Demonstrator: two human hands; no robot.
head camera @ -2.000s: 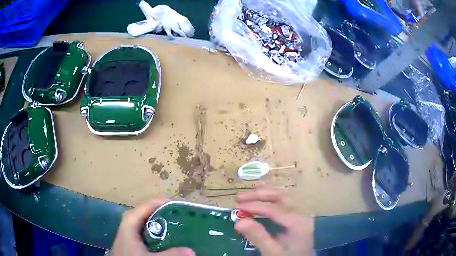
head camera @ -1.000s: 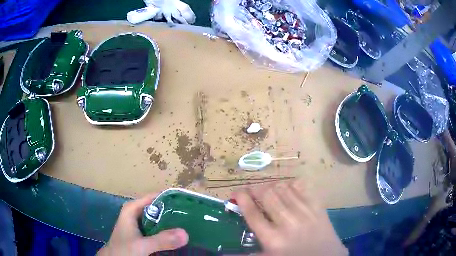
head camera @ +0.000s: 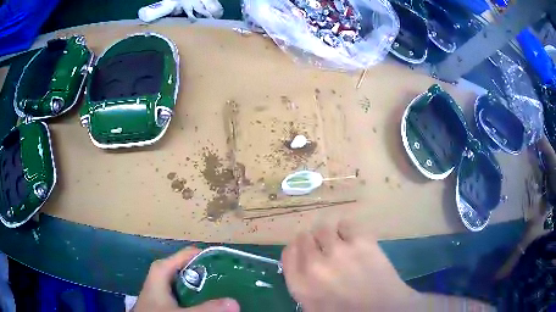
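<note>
A glossy green housing [head camera: 238,281] with a silver rim is held at the near edge of the bench, cut off by the bottom of the frame. A silver lamp piece [head camera: 193,277] sits at its left corner. My left hand [head camera: 160,285] grips the housing's left end, thumb on top. My right hand [head camera: 344,271] is at its right end, fingers curled over the corner and hiding it; whether it holds a lamp piece cannot be seen. Beyond are a white glue dish [head camera: 301,182], a thin glue stick [head camera: 339,178] across its rim, and a small white lump [head camera: 299,142].
Green housings [head camera: 129,91] stand at left. Dark silver-rimmed housings [head camera: 434,133] lie at right. An open clear bag of silver-red pieces [head camera: 329,27] and a white glove [head camera: 180,9] lie at the far edge. Stained cardboard [head camera: 201,67] covers the green bench.
My right hand's fingers have curled over the right corner, and the red piece seen there earlier is now hidden. My left hand still holds the housing. The view has shifted slightly.
</note>
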